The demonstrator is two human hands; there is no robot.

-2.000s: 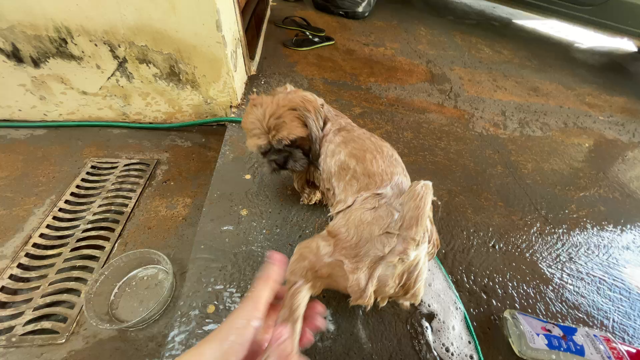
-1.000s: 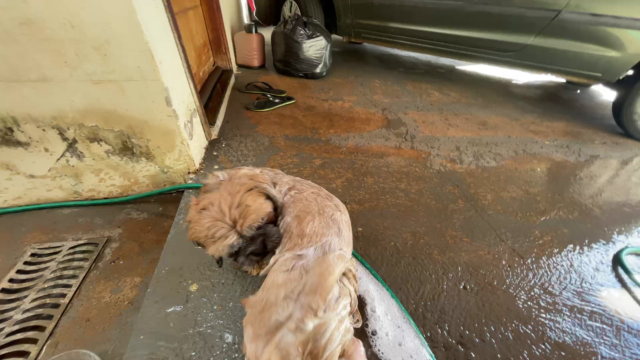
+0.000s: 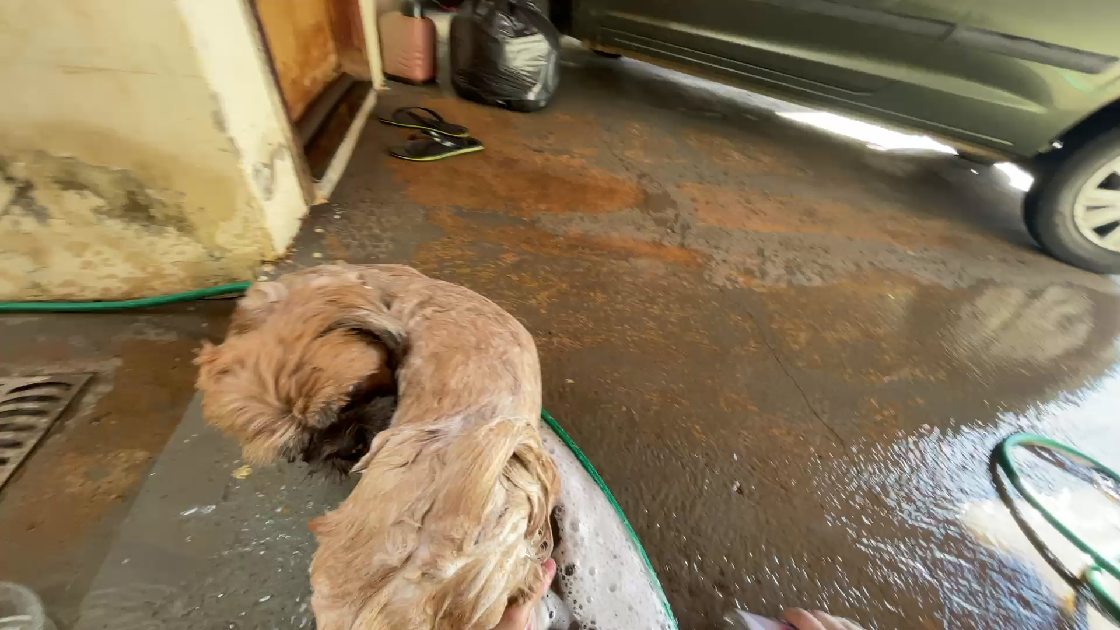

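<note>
A wet, light-brown long-haired dog (image 3: 455,420) with lather in its coat stands curled, its head turned back toward its flank and its dark muzzle low. At the lower edge, my left hand (image 3: 528,604) touches the dog's rear; fur and the frame edge hide most of it. Only some fingers of my right hand (image 3: 818,620) show at the bottom edge, beside a small pale object (image 3: 754,620) that is mostly cut off. Whether they hold it I cannot tell. White suds (image 3: 595,542) lie on the floor beside the dog.
A green hose (image 3: 612,499) curves past the suds, with more hose (image 3: 1041,499) at right. A metal drain grate (image 3: 31,411) lies left. Beyond are flip-flops (image 3: 433,144), a black plastic bag (image 3: 507,57), a doorway (image 3: 306,61) and a green car (image 3: 831,52). The floor (image 3: 700,376) is wet.
The dog has curled its head back toward its side. Two seconds ago my left hand was at its hind end with the fingers in view. My right hand's fingers have come into view. The view has shifted.
</note>
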